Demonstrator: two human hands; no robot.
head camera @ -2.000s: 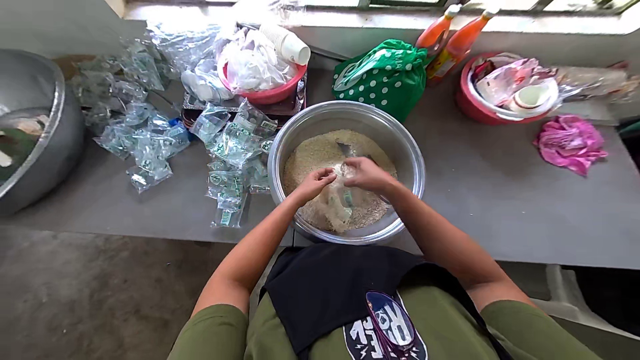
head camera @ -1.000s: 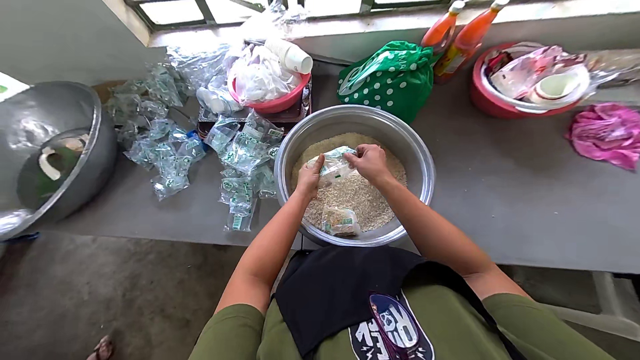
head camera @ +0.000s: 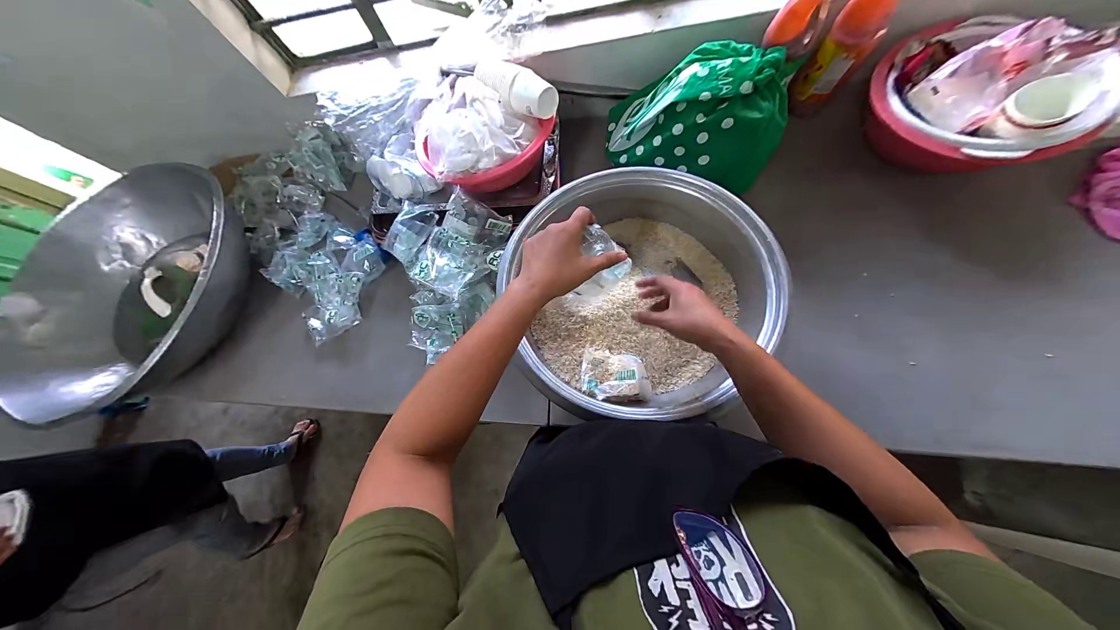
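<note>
A wide metal basin (head camera: 766,328) holds pale loose grain (head camera: 674,341), which looks like rice. Over its left part, my left hand (head camera: 564,254) grips a clear plastic bag (head camera: 604,267) that hangs low against the grain. My right hand (head camera: 678,308) hovers just right of that bag, fingers apart, with nothing seen in it. Behind this hand the dark end of a scoop or similar tool (head camera: 685,273) pokes out; the rest is hidden. A filled clear packet with green print (head camera: 616,374) lies on the grain at the basin's near edge. Clear printed bags (head camera: 451,262) are heaped left of the basin.
A large metal bowl (head camera: 214,262) stands far left. Behind are a pink basin (head camera: 516,171) with white plastic and cups, a green dotted bag (head camera: 709,114), orange-capped bottles (head camera: 831,66) and a red tub (head camera: 910,140). At lower left a person (head camera: 105,499) stands beside the grey table (head camera: 919,350).
Both hands were together at one bag a second ago; now my right hand is apart from the bag in my left. A person has come into view at lower left. The view has shifted.
</note>
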